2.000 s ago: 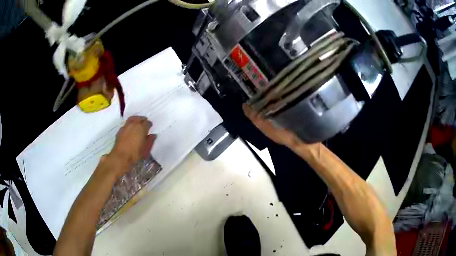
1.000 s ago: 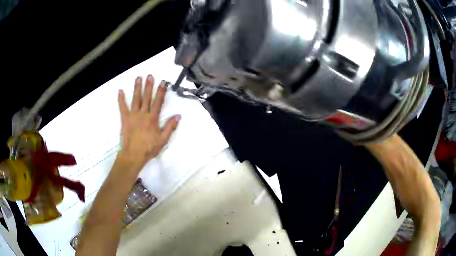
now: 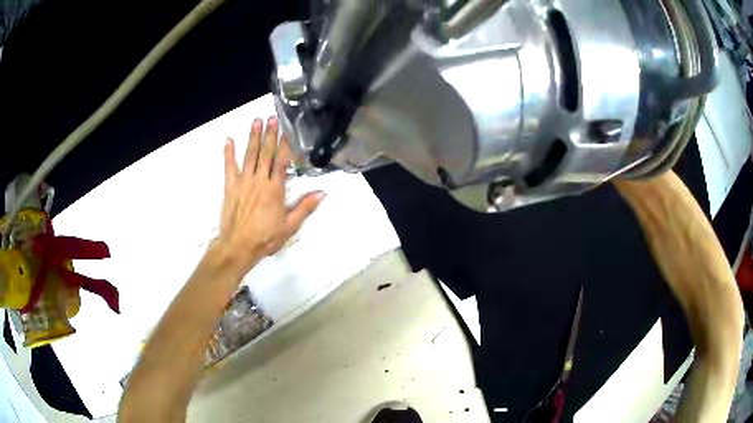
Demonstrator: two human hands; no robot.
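The silver-and-black cutting machine [image 3: 528, 91] fills the upper middle and right, close to the camera, with coiled cord around its far end. My left hand [image 3: 260, 198] lies palm down with fingers spread on the white paper pattern [image 3: 149, 215], its fingertips beside the machine's lower front part. The pattern lies over black fabric [image 3: 91, 58]. My right forearm reaches up to the motor's right end; the hand itself is hidden behind it. A silver-wrapped bar weight [image 3: 241, 326] lies on the paper's near edge, partly under my left forearm.
A yellow plug and socket [image 3: 41, 277] with a red tie hangs at the left on a pale cable [image 3: 124, 91]. Red-handled shears [image 3: 565, 372] lie on black fabric at the lower right. A black shoe [image 3: 396, 413] shows at the bottom edge.
My left hand has moved from near the bar weight up the paper and flattened, then shifted slightly right. The machine has turned and looms larger, hiding my right hand. The hanging socket has swung left.
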